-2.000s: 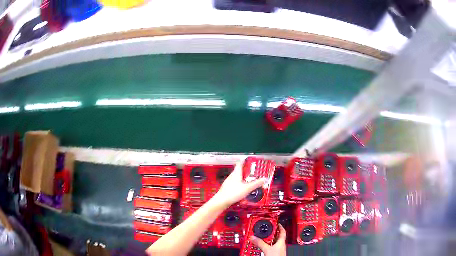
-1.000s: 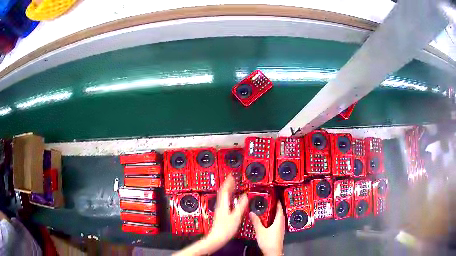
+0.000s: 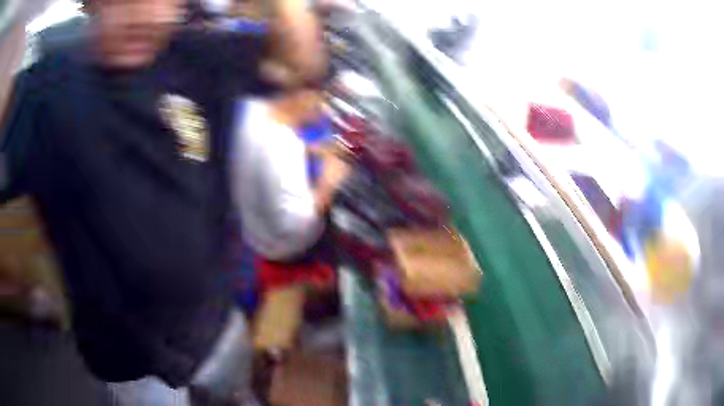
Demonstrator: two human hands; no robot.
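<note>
Neither of my hands is in the picture. The frame is strongly blurred. Nearest in front, an open brown carton (image 3: 435,260) stands on the bench strip, with purple and red things at its lower left side. The dark green bench strip (image 3: 397,365) runs down to the bottom edge. Behind the carton, a blurred mass of dark red units (image 3: 389,162) lies along the bench. Single units cannot be made out.
A person in a dark shirt (image 3: 135,182) stands close at left, one arm raised. Another person in a white sleeve (image 3: 274,186) is at the bench. The green conveyor belt (image 3: 508,317) runs along the right of the bench. Brown cartons (image 3: 310,381) are low in the middle.
The view has swung left and up, away from the rows of red radios. Both my hands have left the picture. The carton now shows near the middle, and people have come into view.
</note>
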